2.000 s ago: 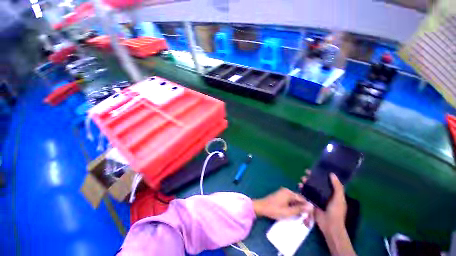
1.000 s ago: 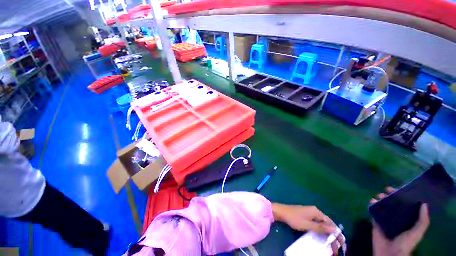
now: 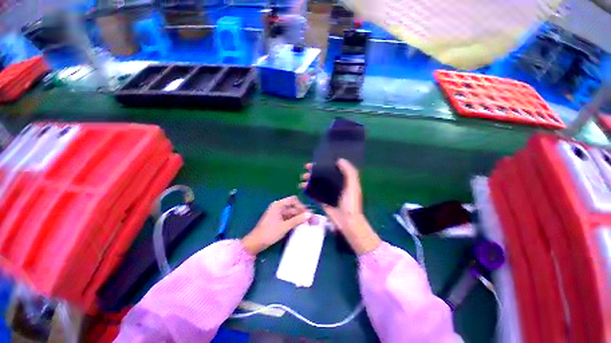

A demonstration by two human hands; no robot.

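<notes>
My right hand (image 3: pixel 348 201) holds a dark smartphone (image 3: pixel 335 161) tilted above the bench, its screen black. My left hand (image 3: pixel 277 224) is at the top end of a white power bank (image 3: pixel 303 253), with its fingertips at a short white lead (image 3: pixel 316 220). The power bank lies in front of me below the phone. Whether the fingers pinch the lead or the unit's edge is blurred. A white cable (image 3: pixel 315 324) loops across the bench near its front edge.
Red tray stacks stand at left (image 3: pixel 87 201) and right (image 3: pixel 549 221). A spare phone (image 3: pixel 439 218) and purple ring-headed device (image 3: pixel 488 254) lie at right. A blue pen (image 3: pixel 226 216) and black bar (image 3: pixel 151 251) lie at left. A black compartment tray (image 3: pixel 187 86) is behind.
The view has swung right, so the right tray stack and spare phone now show. The phone is still in my right hand, now close to my left hand and the power bank.
</notes>
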